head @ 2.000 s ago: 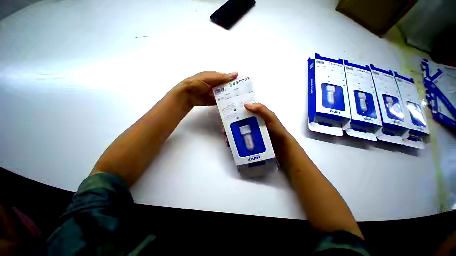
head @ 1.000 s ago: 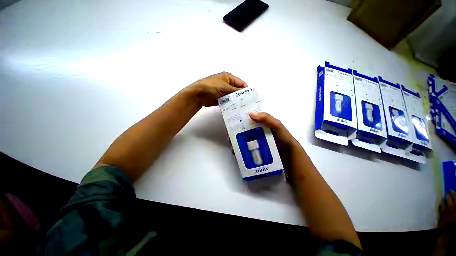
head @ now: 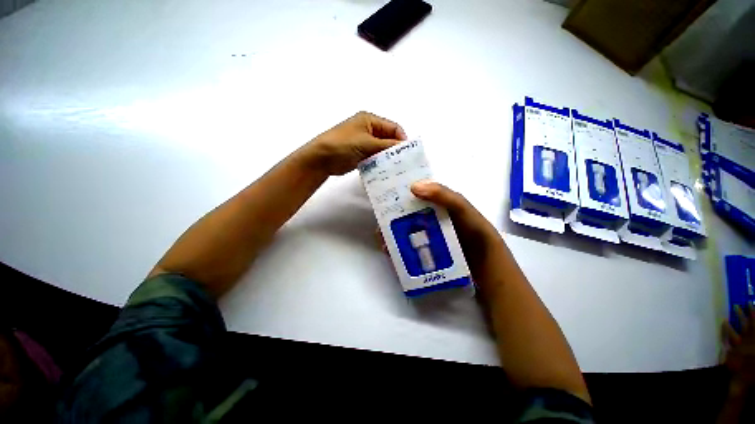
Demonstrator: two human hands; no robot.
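A white and blue retail box [head: 399, 195] is held tilted above the table in front of me, its blue panel with a pale device facing up. My right hand [head: 451, 207] grips its right side, thumb on the front face and other fingers mostly hidden behind. My left hand [head: 358, 145] is at the box's top end, fingers curled at its upper edge; the box partly hides the fingertips. The box's lower end looks closed, with a blue edge.
Several similar boxes [head: 546, 166] lie in a row at right, lower flaps open. More blue and white cartons [head: 733, 170] lie at the far right. Another person's hand [head: 739, 327] touches a blue piece at the right edge. A smartphone [head: 395, 22] and a brown box [head: 633, 29] are beyond.
The box has moved slightly down and right from the first frame, and its lower end now looks closed. My left fingers are more curled. Another person's hand and a blue piece have appeared at right.
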